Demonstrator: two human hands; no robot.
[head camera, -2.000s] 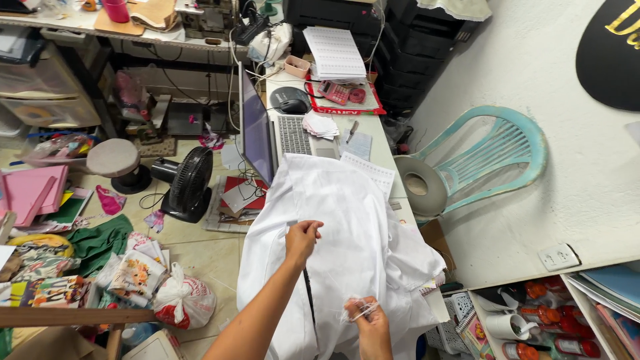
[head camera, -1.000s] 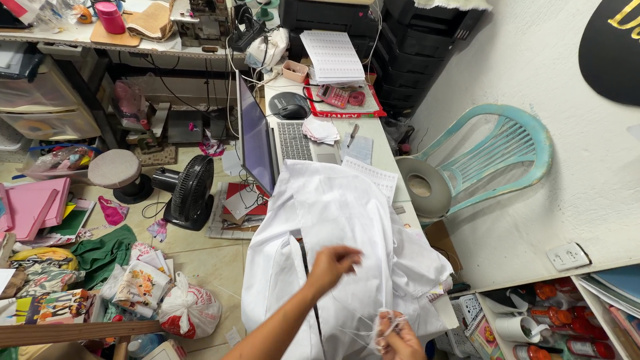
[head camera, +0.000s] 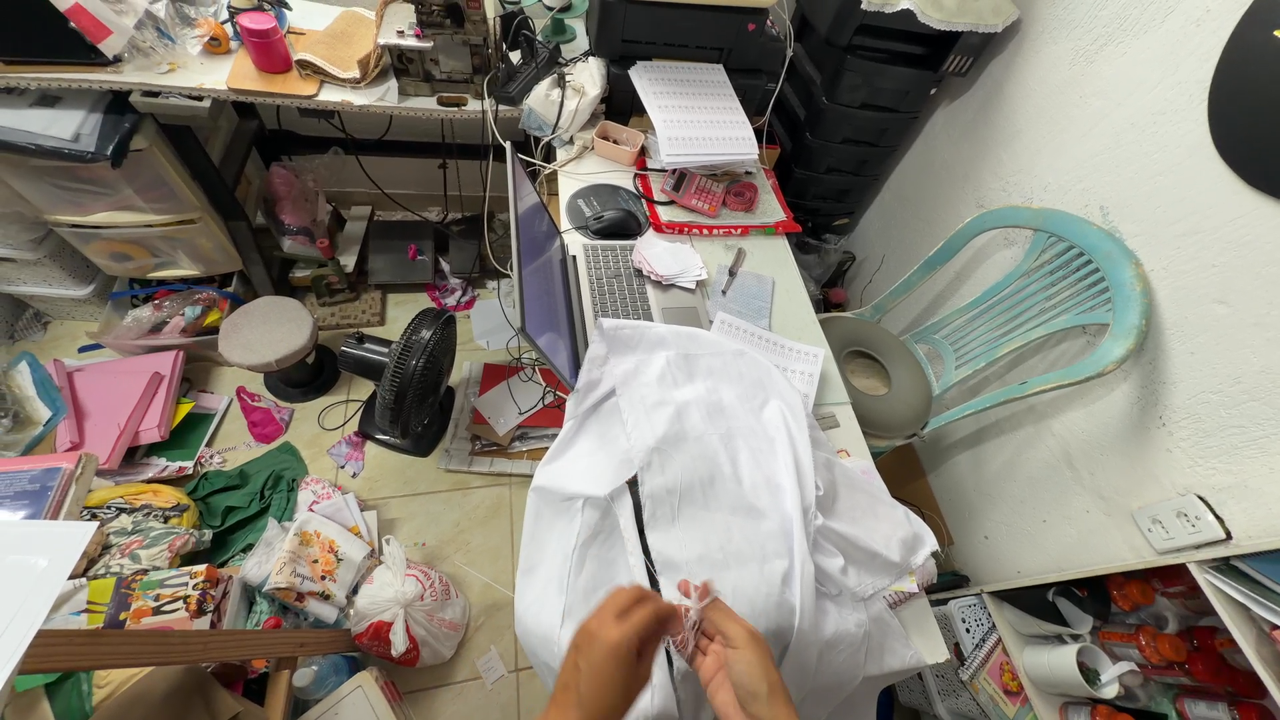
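Note:
A white cloth garment (head camera: 720, 450) lies spread over the near end of the desk and partly over the laptop, with a dark slit or strip running down its middle. Low in the view, my right hand (head camera: 735, 660) holds a small tangle of white threads (head camera: 690, 615) between its fingers. Close against it on the left is my left hand (head camera: 615, 650), fingers bent at the same threads; whether it grips any is hidden by blur. Fine loose threads trail across the cloth above my hands.
Beyond the garment stand an open laptop (head camera: 615, 285), a mouse (head camera: 612, 222), a pink calculator (head camera: 693, 192) and printed sheets (head camera: 693, 110). A turquoise chair (head camera: 1125, 300) is at the right. Left on the floor are a black fan (head camera: 410, 385), a stool (head camera: 268, 335) and a tied plastic bag (head camera: 410, 610).
My left hand has moved down from above the cloth's middle to meet my right hand. The right hand held threads in both earlier frames too.

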